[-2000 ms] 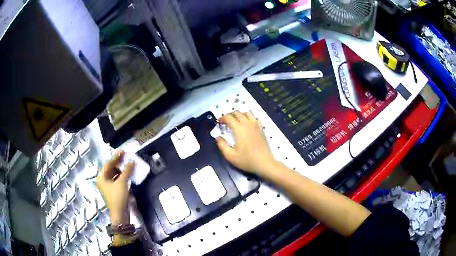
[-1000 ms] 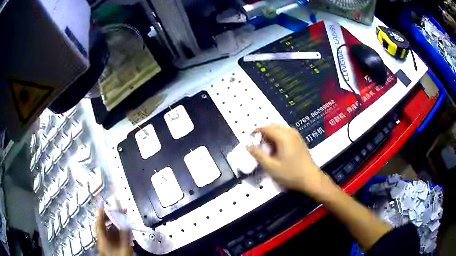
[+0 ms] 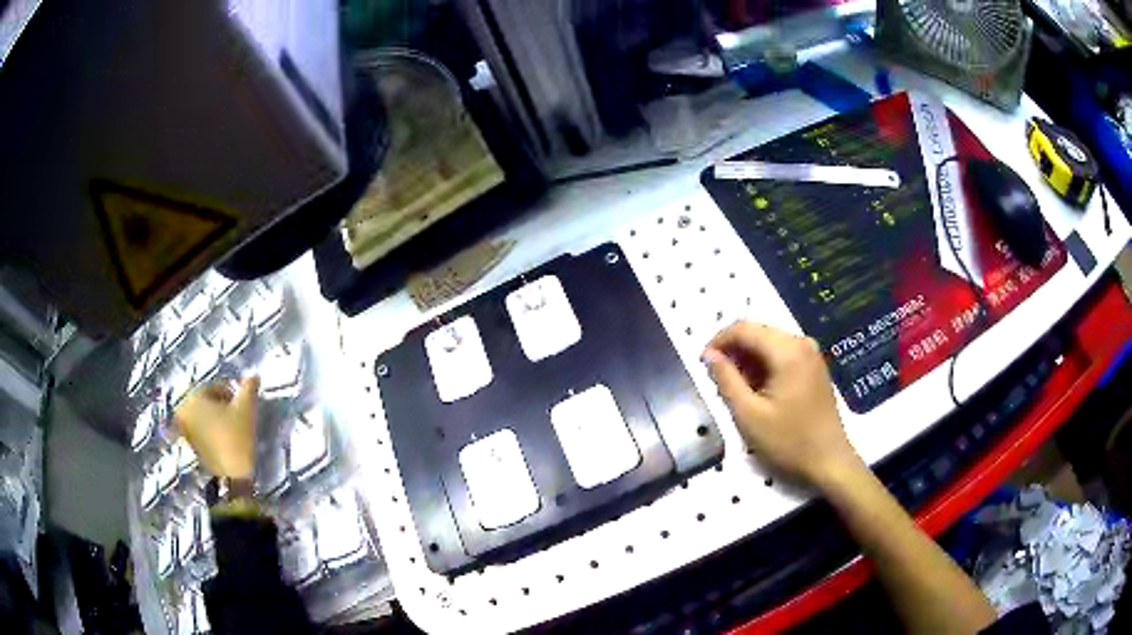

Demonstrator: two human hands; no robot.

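Note:
The black marking fixture (image 3: pixel 556 409) lies on the white perforated table (image 3: pixel 695 502). Its four rounded pockets show white; I cannot tell filled from empty for certain. The clear blister tray (image 3: pixel 372 583) with rows of white-silver workpieces (image 3: pixel 341 527) is at its left. My left hand (image 3: pixel 220 428) is over the tray, fingers bent down among the workpieces; whether it holds one is hidden. My right hand (image 3: pixel 782 395) hovers just right of the fixture with fingers curled; no part shows clearly in it.
The grey laser head (image 3: pixel 186 137) hangs at upper left. A dark-framed plate (image 3: pixel 428 186) is behind the fixture. The mouse pad (image 3: pixel 826 279), steel ruler (image 3: pixel 807 174), mouse (image 3: pixel 1008 211), tape measure (image 3: pixel 1063 161) and fan (image 3: pixel 956 44) are at right. White scraps (image 3: pixel 1055 558) lie lower right.
My left hand has moved from the fixture's left side to the tray. My right hand has moved off the fixture to its right; the white piece seen at it no longer shows.

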